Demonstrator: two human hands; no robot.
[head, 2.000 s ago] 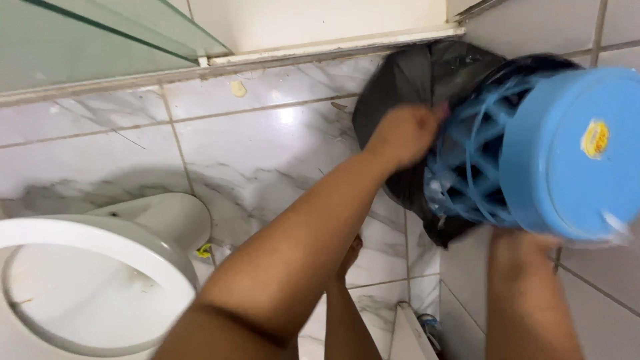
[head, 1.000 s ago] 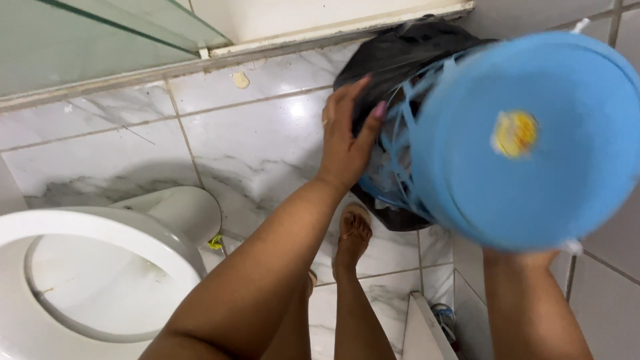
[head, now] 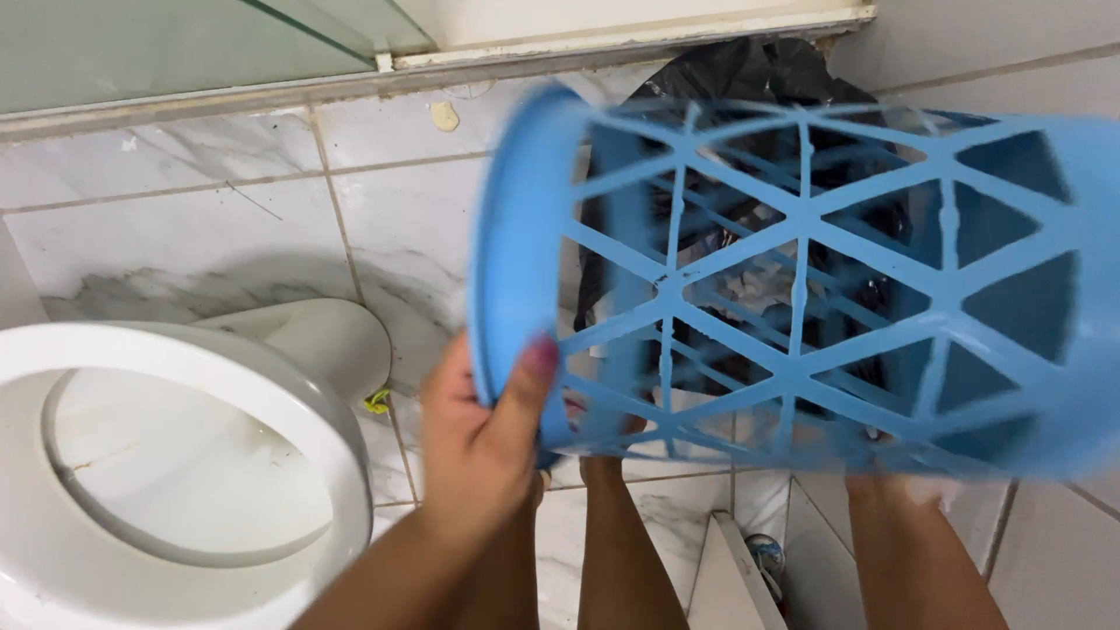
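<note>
A blue plastic lattice wastebasket lies sideways in the air, its rim at the left and its solid base at the right. The rim is gripped by my left hand, thumb on the outside. My right hand is under the basket near its base, and its fingers are mostly hidden. Through the lattice shows a black plastic bag on the floor, with crumpled pale waste in it; the bag is outside the basket.
A white toilet bowl stands at the left. A glass panel and a ledge run along the top. Tiled walls rise at the right. My feet and legs are below the basket, beside a white panel at the bottom.
The basket has come off the black bag and turned, so its lattice side shows where its base faced me. My left hand has moved from beside the bag to the basket's rim.
</note>
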